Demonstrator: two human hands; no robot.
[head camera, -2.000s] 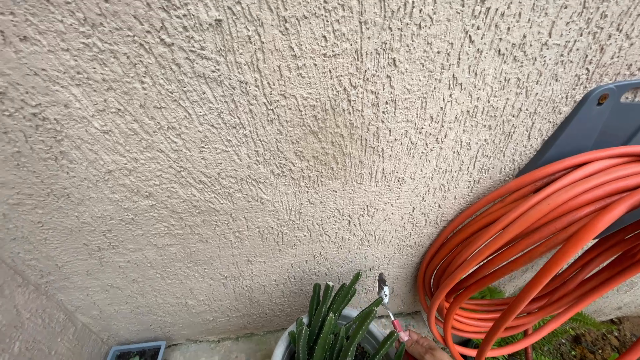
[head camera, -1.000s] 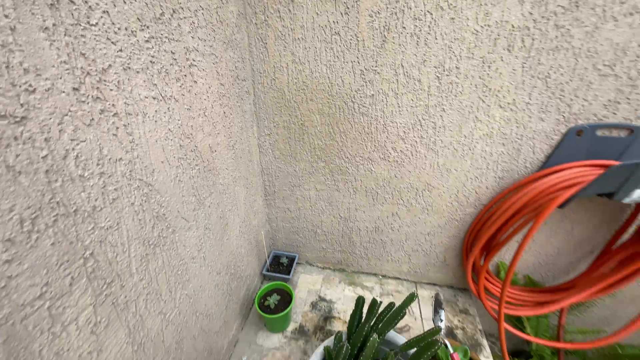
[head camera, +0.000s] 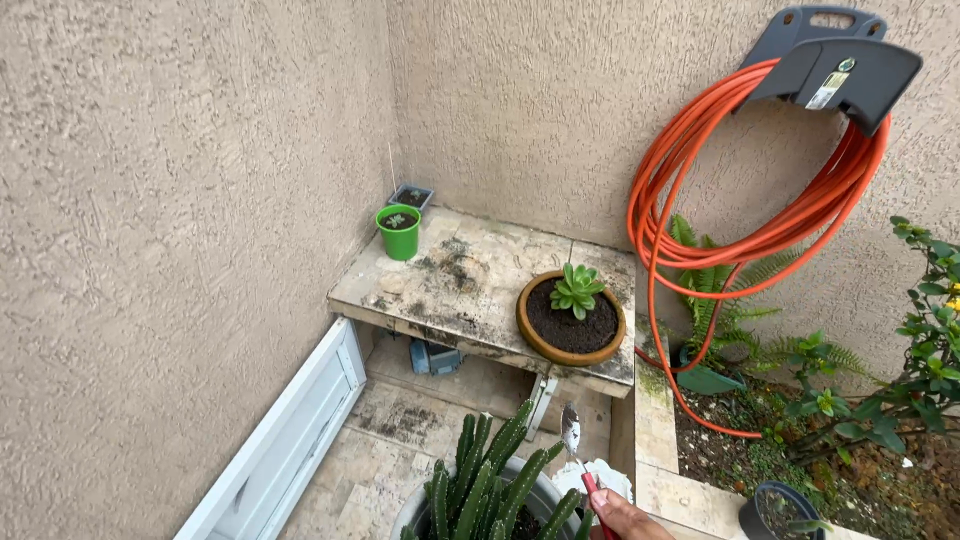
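At the bottom, right of centre, my right hand (head camera: 624, 519) grips the red handle of a small metal trowel (head camera: 571, 431), whose blade points up and bears soil. Directly left of the hand stands a gray pot (head camera: 420, 511) holding a cactus (head camera: 480, 480) with several upright green stems. Beyond the trowel, a green rosette succulent (head camera: 577, 291) grows in dark soil in a round terracotta-coloured bowl (head camera: 531, 330) near the front right corner of a stained tiled ledge (head camera: 487, 255). Something white and scalloped (head camera: 611, 480) lies behind the hand. My left hand is out of view.
A green pot (head camera: 400, 244) and a small gray pot (head camera: 420, 196) stand in the ledge's back left corner. An orange hose (head camera: 675, 165) hangs from a gray holder (head camera: 799, 75). A white door (head camera: 277, 442) leans outward at left. Plants and a black pot (head camera: 772, 510) are at right.
The view has swung down and left, showing the ledge, the bowl with the succulent and the white door. The right hand, visible two seconds ago with the trowel, still grips it.
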